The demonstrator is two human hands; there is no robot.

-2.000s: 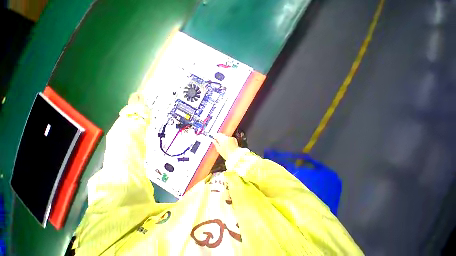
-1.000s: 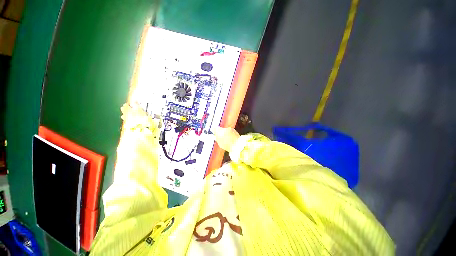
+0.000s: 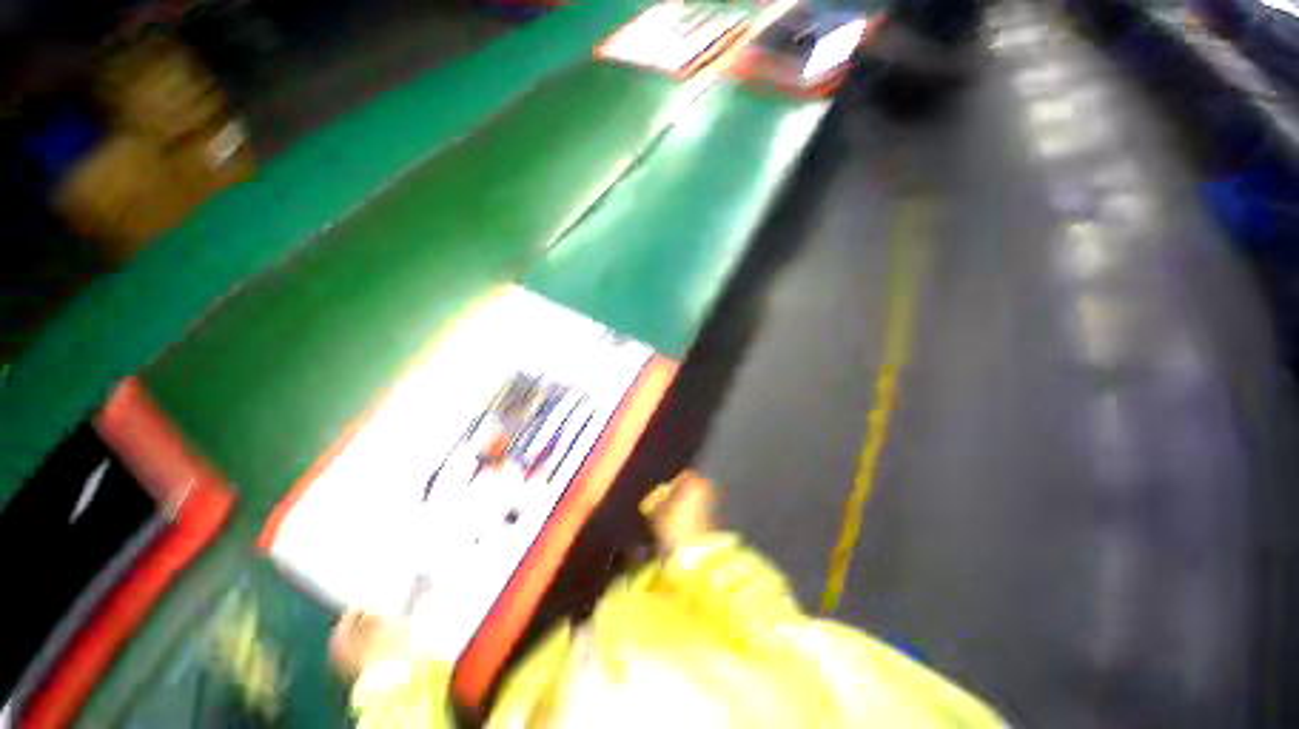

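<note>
The back of a screen unit point(image 3: 470, 456) lies white side up on a red-orange foam pad point(image 3: 581, 510) on the green bench, with blurred boards and wires near its middle. My left hand point(image 3: 368, 637) is at the unit's near left corner, blurred; whether it touches or grips the edge cannot be told. My right hand point(image 3: 684, 510) is off the unit, to the right of the pad and beyond the bench edge, blurred, with its fingers unclear.
A black screen unit point(image 3: 71, 548) on another red-orange pad point(image 3: 192, 499) lies at the left. More units point(image 3: 673, 36) lie on pads at the far end of the green bench point(image 3: 356, 306). A grey floor with a yellow line point(image 3: 865, 470) runs along the right.
The view has tilted up along the bench and blurred. My right hand has left the unit's right edge. My left hand has moved from the unit's left side to its near corner.
</note>
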